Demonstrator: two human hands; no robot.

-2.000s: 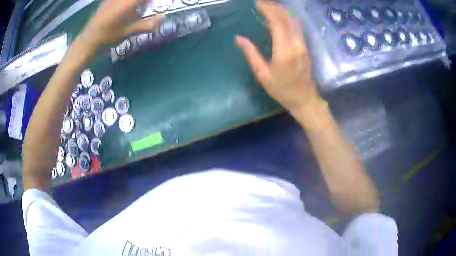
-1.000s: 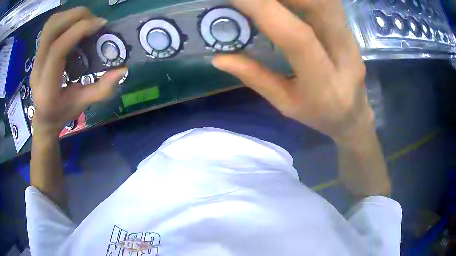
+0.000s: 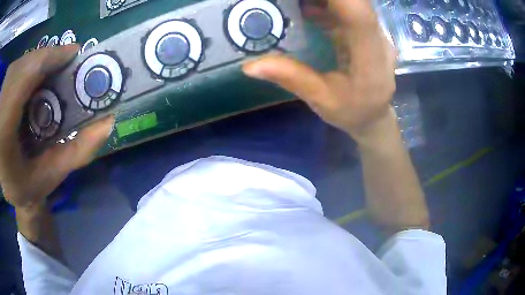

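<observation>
A silver-grey strip fixture (image 3: 215, 47) is held up above the green bench, close to the camera and tilted, its left end lower. Its four seats hold black notched ring parts (image 3: 172, 49) with white rings and grey-blue centres. My left hand (image 3: 49, 124) grips the fixture's left end, fingers above and thumb below. My right hand (image 3: 339, 69) is at its right end, thumb at the lower edge; its upper fingers are blurred and partly cut off by the top edge.
Clear blister trays (image 3: 455, 34) with dark rings lie at the upper right. A green label (image 3: 137, 124) is at the bench's front edge. A few loose round parts (image 3: 67, 38) show behind my left hand. Another fixture (image 3: 124, 6) lies at the top. A pale dimpled tray (image 3: 410, 120) is below bench level.
Two seconds ago the fixture lay on the bench; it is now lifted in both hands. Over the last second it moved left and tilted, and its fourth ring came into view.
</observation>
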